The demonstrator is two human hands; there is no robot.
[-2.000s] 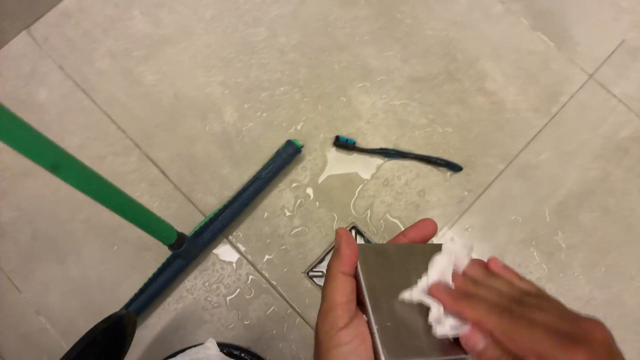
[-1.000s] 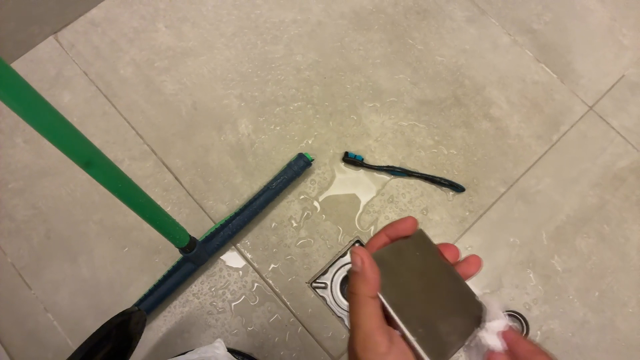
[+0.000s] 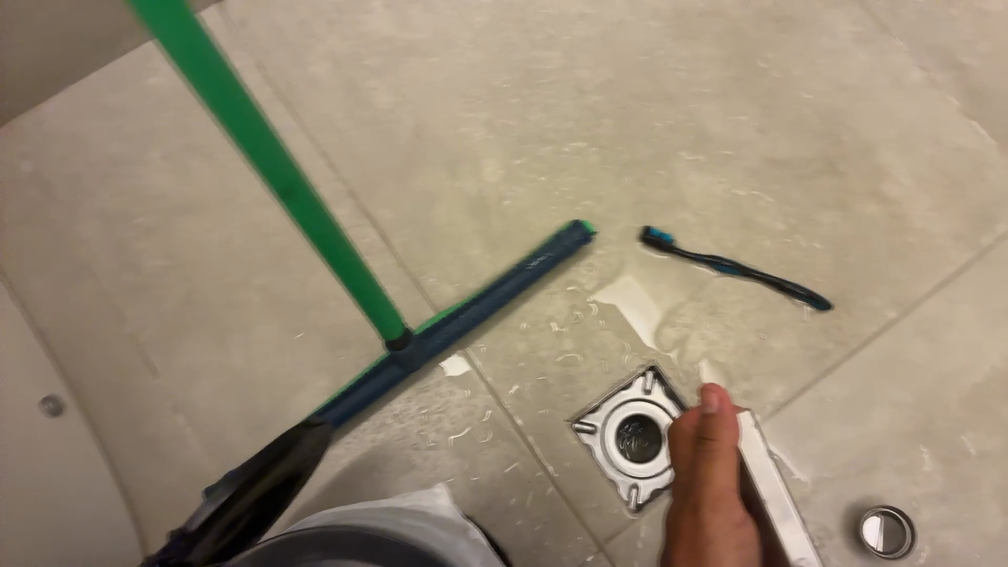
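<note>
My left hand (image 3: 713, 480) grips a square metal drain cover (image 3: 776, 496), now seen edge-on at the lower right. Just left of the hand, the uncovered metal floor drain (image 3: 602, 429) sits in the wet tile floor. A black and blue toothbrush (image 3: 740, 272) lies on the floor above the drain. The blue squeegee head (image 3: 480, 303) with its green handle (image 3: 276, 169) rests to the left. A small round metal ring or cup (image 3: 887, 532) stands on the tiles at the lower right. My right hand is out of view.
A dark rimmed container (image 3: 354, 543) with a white liner (image 3: 409, 508) is at the bottom edge. A black object (image 3: 264, 488), its kind unclear, is beside the squeegee. Puddles and drops cover the tiles around the drain. A pale curved surface (image 3: 47, 472) borders the left.
My left hand has tilted the drain cover from face-up to edge-on. My right hand, which was wiping the cover with white tissue, has left the view. More of the floor drain shows.
</note>
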